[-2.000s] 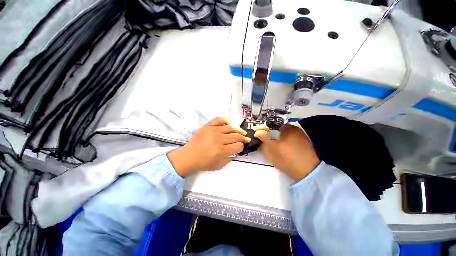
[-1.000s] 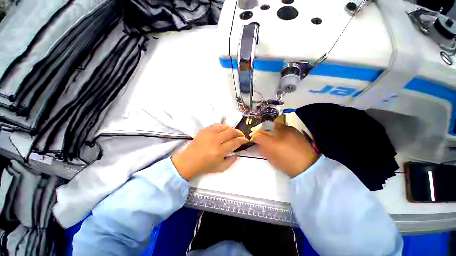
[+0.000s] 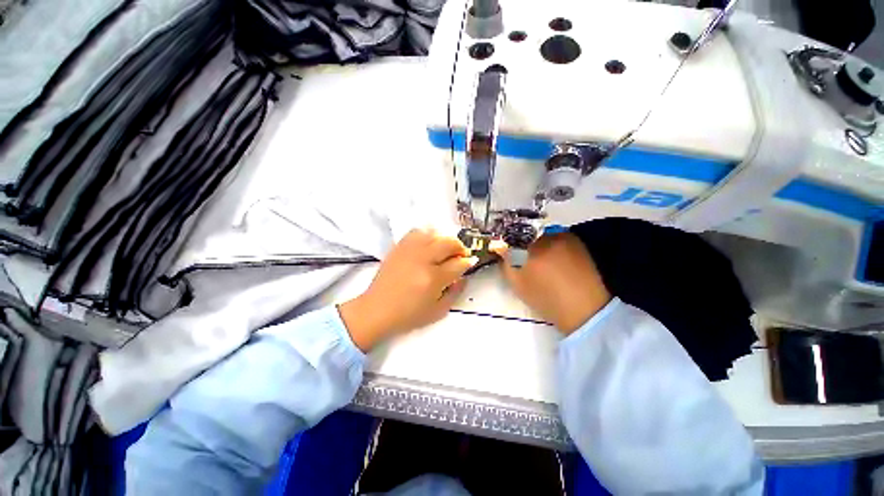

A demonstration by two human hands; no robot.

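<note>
The white sewing machine point(image 3: 620, 107) stands over the work. A small black piece point(image 3: 482, 260) lies at the presser foot point(image 3: 489, 235), mostly hidden by my fingers. My left hand point(image 3: 412, 286) pinches its left side, at the end of the white panel point(image 3: 242, 291), which trails left with a thin black edge. My right hand point(image 3: 557, 279) is at the right of the foot, its fingertips on the black piece. The needle tip is too small to make out.
A stack of black cut pieces point(image 3: 669, 291) lies right of my right hand. A phone point(image 3: 826, 366) is at the right. Panel stacks point(image 3: 145, 165) lie at the left. A ruler strip point(image 3: 465, 409) runs along the front edge.
The black piece shows less between my fingers than before, and my fingertips are closer to the foot. The whole view has shifted slightly. Both hands stay on the work.
</note>
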